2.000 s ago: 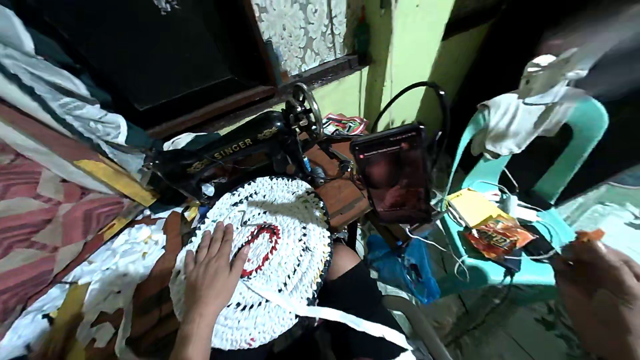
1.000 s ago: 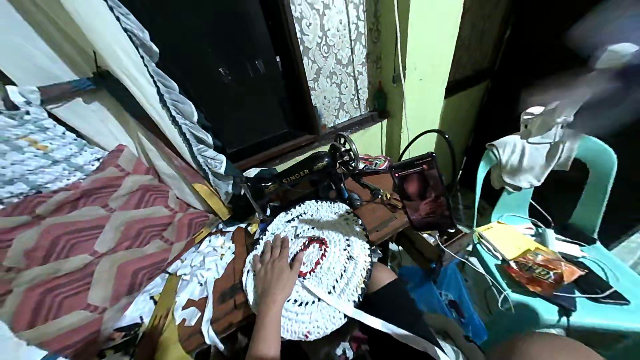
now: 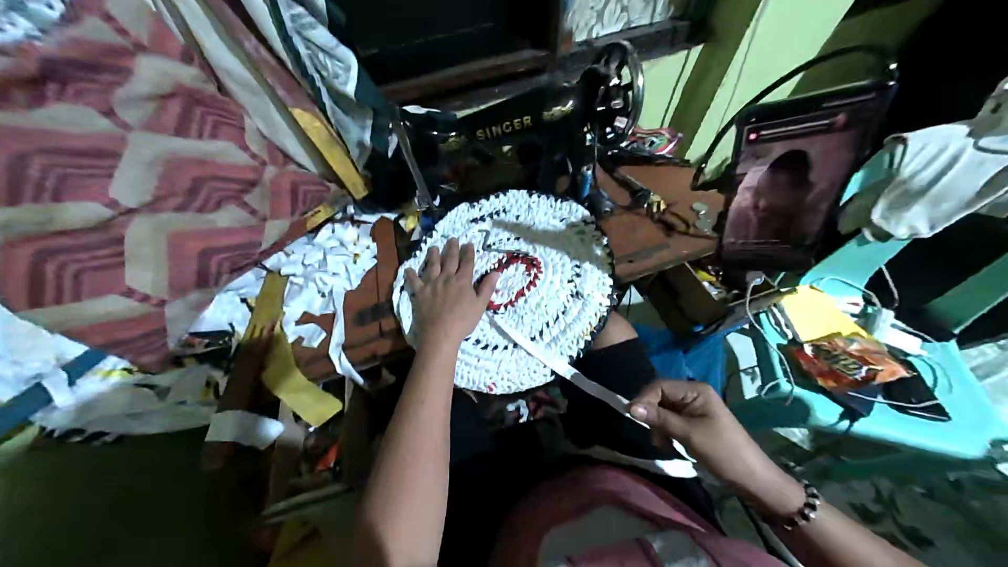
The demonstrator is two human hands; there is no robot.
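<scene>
A round white mat of looped fabric strips point(image 3: 543, 339), with a red ring near its middle, lies in front of a black Singer sewing machine point(image 3: 504, 126). My left hand point(image 3: 447, 295) rests flat on the mat's left part, fingers spread, its thumb at the red ring. A thin metal tool, perhaps a crochet hook point(image 3: 504, 250), lies on the mat above the ring. From near the ring a white fabric strip point(image 3: 575, 376) runs down to the right. My right hand point(image 3: 679, 413) pinches that strip between thumb and fingers, over my lap.
White fabric scraps point(image 3: 331, 256) and a yellow strip point(image 3: 291, 378) lie left of the mat. At the right, a tablet point(image 3: 795, 181) stands upright near the wooden table point(image 3: 661, 213). A green plastic chair point(image 3: 866, 429) holds an orange snack packet point(image 3: 850, 362) and cables.
My right hand, at the far right near the chair two seconds ago and out of sight one second ago, is now low beside the mat on the strip. My left hand stays on the mat.
</scene>
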